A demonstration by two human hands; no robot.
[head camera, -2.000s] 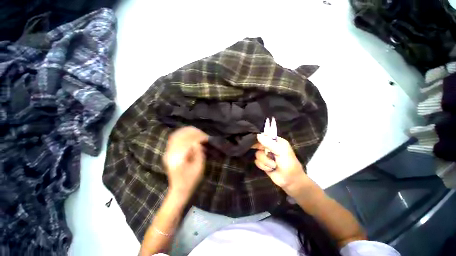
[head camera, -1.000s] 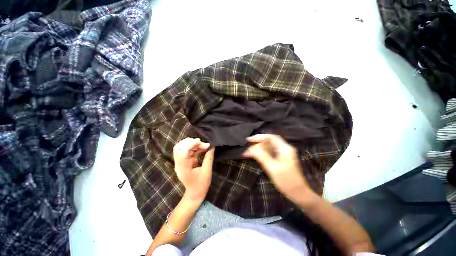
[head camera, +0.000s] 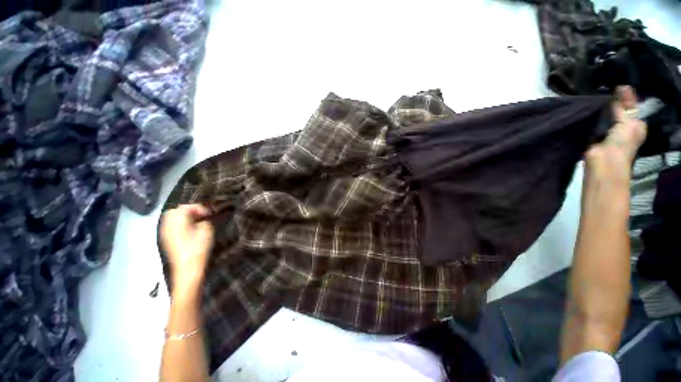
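Observation:
The brown plaid garment (head camera: 351, 246) lies spread on the white table in front of me. Its plain dark lining (head camera: 485, 175) is pulled out to the right and stretched up to my right hand. My right hand (head camera: 618, 134) grips the end of the lining at the far right, arm extended. My left hand (head camera: 188, 230) is closed on the left edge of the plaid garment. The snips seen earlier are not visible now; whether they are in my right palm I cannot tell.
A blue-grey plaid pile (head camera: 82, 134) covers the left side. Dark and brown plaid garments (head camera: 575, 48) are heaped at the upper right. A stack with striped edges (head camera: 657, 194) stands at the right. Dark scraps dot the white table (head camera: 313, 52). A dark grey surface (head camera: 545, 313) is at the lower right.
My hands have moved from close together at the middle to far apart. The lining, earlier inside the garment, is drawn out to the right. The plaid cloth has bunched and shifted.

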